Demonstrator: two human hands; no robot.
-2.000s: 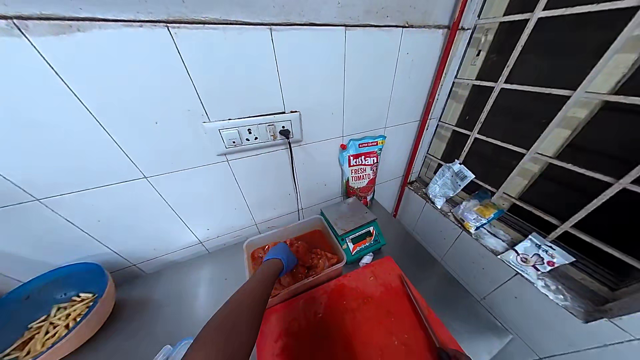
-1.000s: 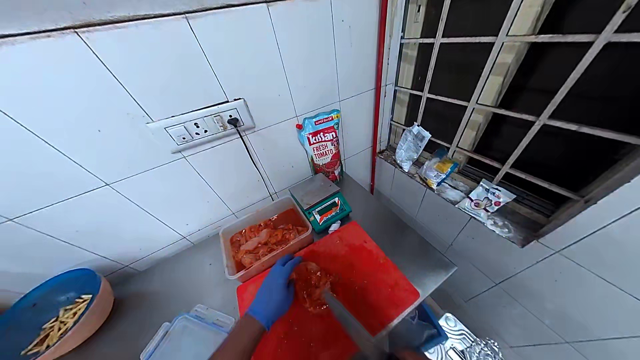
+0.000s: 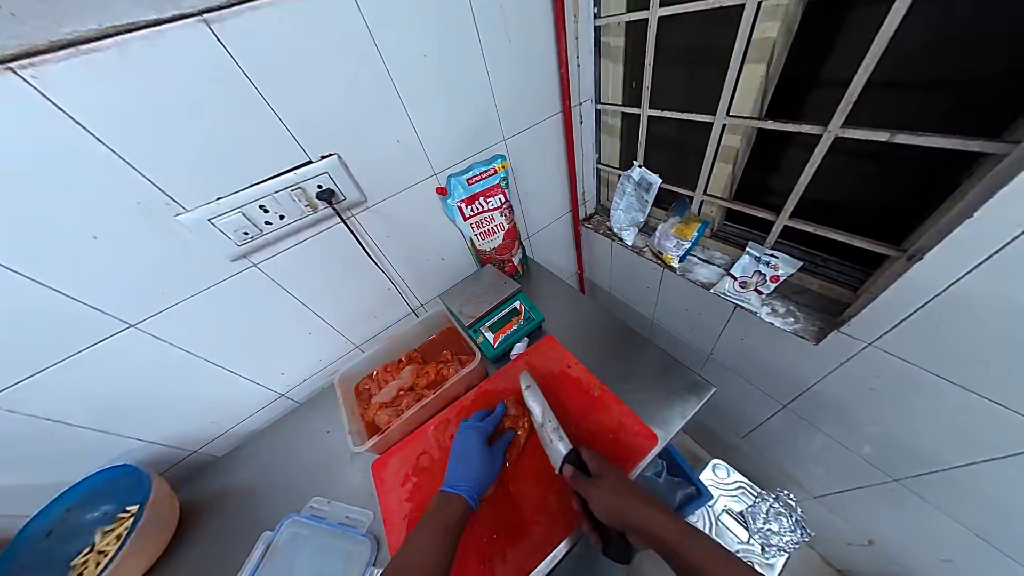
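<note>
My left hand (image 3: 477, 456), in a blue glove, rests its fingers on a piece of red marinated meat (image 3: 516, 424) on a red cutting board (image 3: 596, 392). My bare right hand (image 3: 608, 488) grips the black handle of a kitchen knife (image 3: 546, 420). Its blade, smeared near the tip, points away from me, just right of the meat. Behind the board's left edge is a plastic tub (image 3: 416, 418) of marinated meat pieces in red liquid.
Beyond the tub stand a green weighing scale (image 3: 506, 324) and a ketchup pouch (image 3: 484, 220). A clear lidded container (image 3: 320, 548) and a blue bowl (image 3: 48, 512) of cut strips lie left. Crumpled foil (image 3: 776, 520) and a blue crate (image 3: 688, 480) are at lower right.
My left hand has left the tub, and a piece of meat has come onto the board. The knife is now in clear view beside that piece. The view has swung right.
</note>
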